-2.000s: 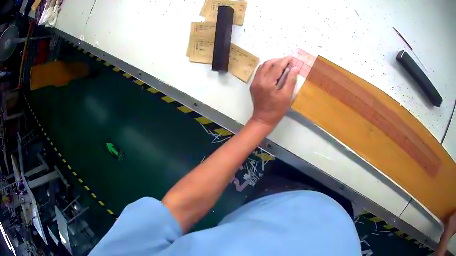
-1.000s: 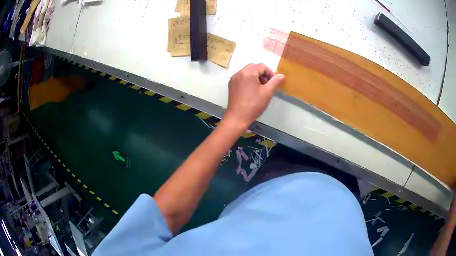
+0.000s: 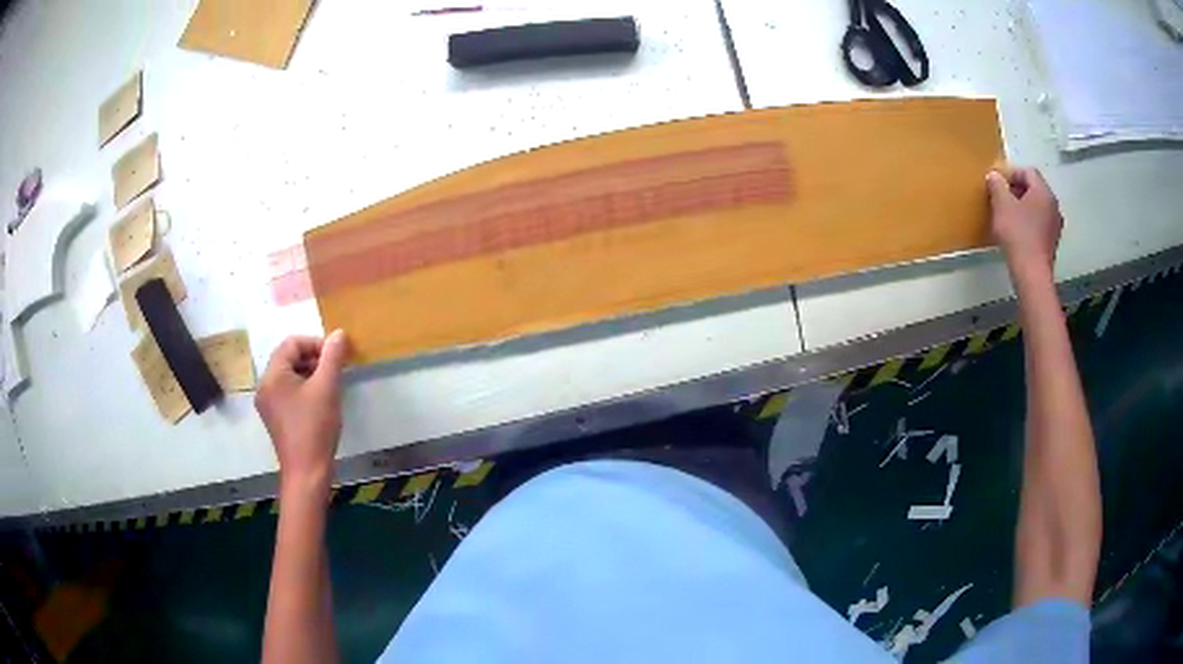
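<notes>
The long tan pattern template [image 3: 558,305] lies across the table in front of me, its curved edge on the far side. A pink printed strip [image 3: 288,275] sticks out past its left end and shows reddish along the card. My left hand [image 3: 301,396] pinches the near left corner of the template. My right hand [image 3: 1027,218] pinches its right end. White layers show thinly along the near edge; what lies under the card is mostly hidden.
A black bar [image 3: 179,345] lies on bundle tickets [image 3: 236,359] at left, with more tickets beyond. Another black bar [image 3: 545,42] and black-handled shears [image 3: 885,46] lie beyond the template. White sheets [image 3: 1116,78] are at far right; white curved pieces [image 3: 46,266] at far left.
The view has swung to the right, bringing the whole template, the shears and my right hand into view. My left hand has closed on the template's near left corner.
</notes>
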